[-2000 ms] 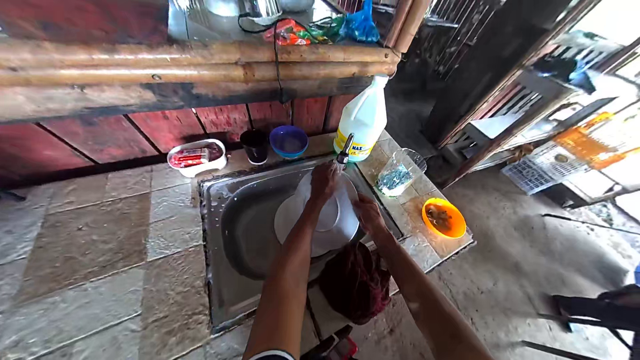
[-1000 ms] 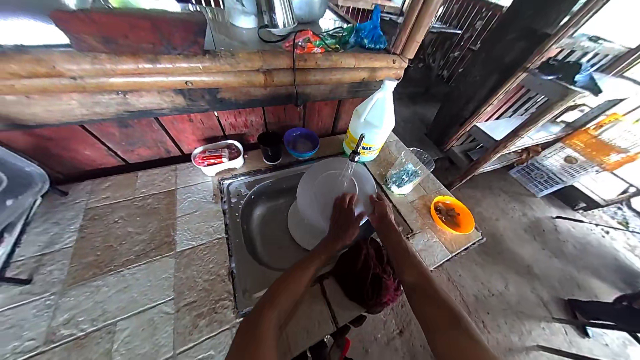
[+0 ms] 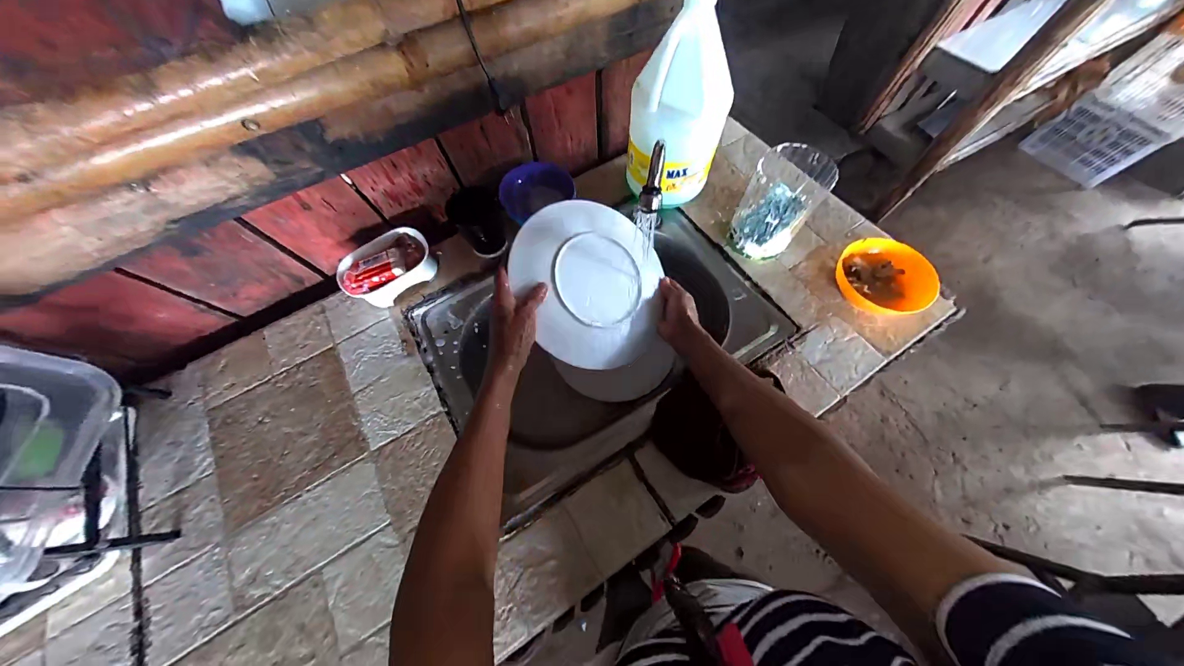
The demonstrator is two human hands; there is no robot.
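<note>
Both hands hold a white plate (image 3: 592, 285) by its rim, underside up, over the metal sink (image 3: 546, 407). My left hand (image 3: 515, 319) grips the plate's left edge and my right hand (image 3: 678, 313) its right edge. Water runs from the faucet (image 3: 653, 176) onto the upper right of the plate. Another white plate (image 3: 620, 377) lies beneath it in the sink. A large jug (image 3: 680, 111) with a yellow label stands behind the faucet. The blue bowl (image 3: 536, 190) and a dark cup (image 3: 479, 220) are behind the sink.
A white container with red items (image 3: 387, 268) sits left of the sink. To the right are a clear container with bluish contents (image 3: 775, 208) and an orange bowl (image 3: 890, 276) near the counter's edge. Clear plastic containers (image 3: 55, 444) stand at far left. A bamboo ledge (image 3: 277, 102) runs behind.
My left hand has moved to the left edge of the plate, which now shows its ringed underside, lifted and tilted under the water. The view has shifted closer to the sink.
</note>
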